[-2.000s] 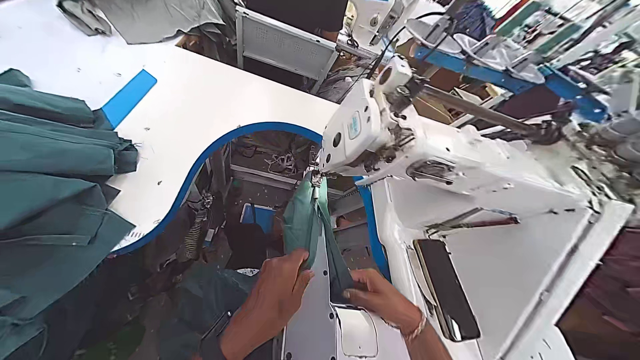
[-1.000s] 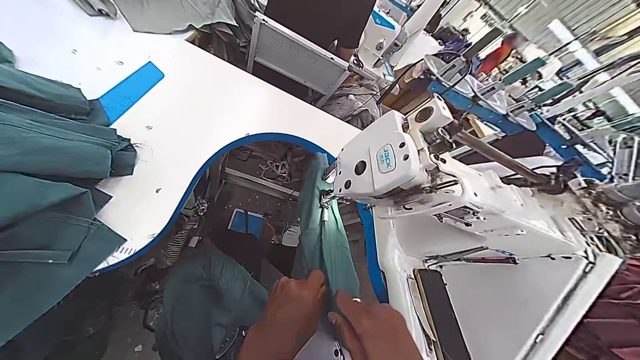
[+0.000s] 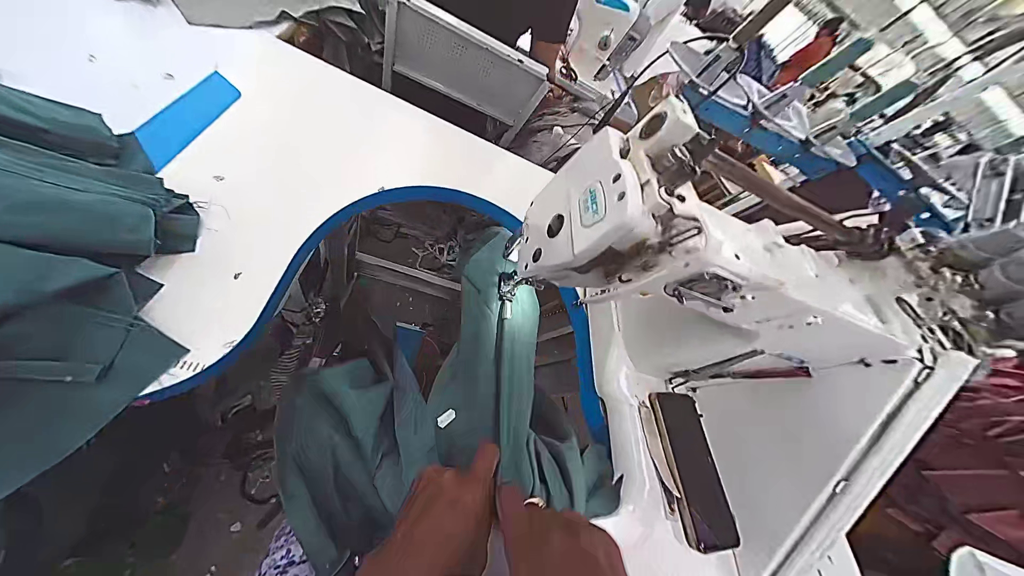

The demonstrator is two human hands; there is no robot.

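Note:
A green fabric garment [image 3: 480, 360] runs from the needle area of a white Jack sewing machine [image 3: 588, 208] down toward me, with a seam along its length and a small white tag on it. Near the bottom of the view my left hand [image 3: 444, 516] and my right hand [image 3: 556, 532] lie side by side, both gripping the fabric along this seam. The right hand wears a ring. The presser foot [image 3: 506, 288] sits on the seam. Loose folds of the garment hang to both sides of the hands.
Stacked green fabric pieces [image 3: 72, 240] lie on the white table [image 3: 320, 104] at the left, near a blue strip [image 3: 188, 120]. A blue-edged cutout curves around the machine. A phone [image 3: 694, 472] and tweezers [image 3: 752, 370] rest on the machine bed at right. Dark red fabric [image 3: 952, 480] is at far right.
The hands were farther apart two seconds ago and are now close together, lower in view. More of the garment shows below the presser foot, spread to both sides.

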